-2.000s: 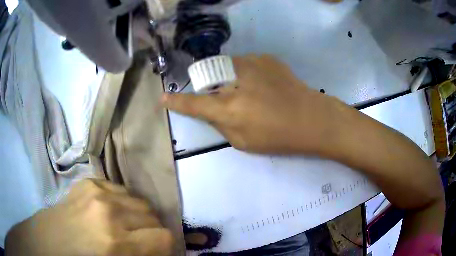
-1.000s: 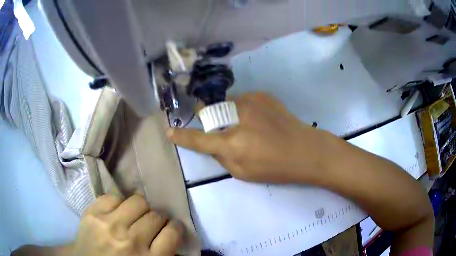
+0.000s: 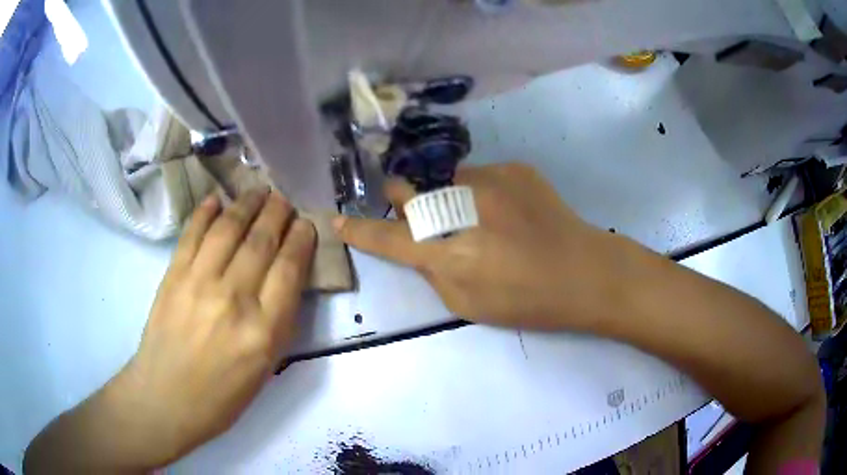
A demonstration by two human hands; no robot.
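Note:
A tan-beige strip point(image 3: 331, 262) lies flat on the machine bed, its short end just in front of the presser foot point(image 3: 349, 183). Beige-grey ribbed cloth point(image 3: 85, 153) is bunched behind and left of it. My left hand point(image 3: 221, 311) lies palm down with its fingertips on the cloth; the fingers are slightly apart and grip nothing visible. My right hand point(image 3: 520, 255) is beside the needle area, its index fingertip on the strip's right edge, other fingers partly hidden behind the white ribbed knob point(image 3: 442, 212). The machine head point(image 3: 251, 83) hides the rest of the strip.
The white table point(image 3: 557, 390) has ruler marks and a worn dark patch at its front edge. A dark gap point(image 3: 390, 338) separates it from the machine bed. A yellow-brown tray point(image 3: 814, 269) is at the far right. A small yellow item point(image 3: 636, 60) lies behind the arm.
The strip and cloth have moved away from me under the head, and the strip's end now shows. My left hand has moved forward and opened from a closed grip. My right hand keeps its place by the needle.

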